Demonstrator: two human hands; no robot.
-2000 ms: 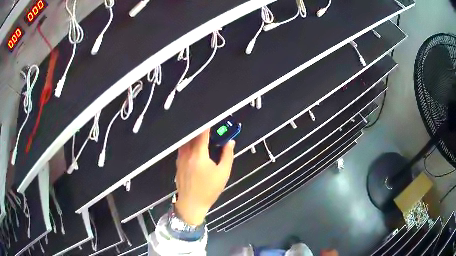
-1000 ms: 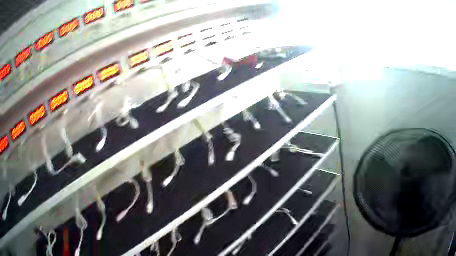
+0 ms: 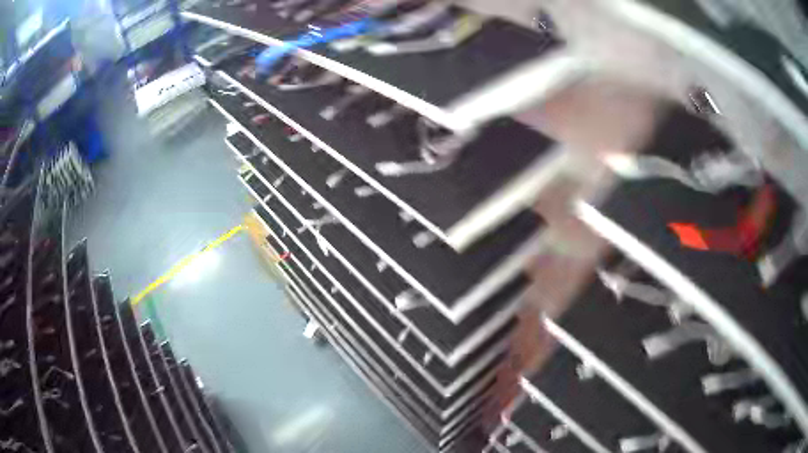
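Neither of my hands is in the picture. Nearest in front is a multi-tier rack with black shelf mats (image 3: 505, 165) and white metal front edges (image 3: 678, 265). Pale charging cables (image 3: 673, 341) with small plug ends lie on its shelves, blurred. A red cable or strip (image 3: 731, 234) lies on a shelf at the right. A bright blue strip (image 3: 319, 40) lies across an upper shelf at the top. No watch can be made out.
An aisle with grey floor (image 3: 213, 327) and a yellow line (image 3: 188, 264) runs between this rack and another rack (image 3: 115, 354) at the left. A stack of white trays (image 3: 168, 93) and a blue frame stand at the far end.
The view has swung from the shelves with red readouts and the fan to a rack corner and the aisle. The hand holding a small watch body two seconds ago is out of view.
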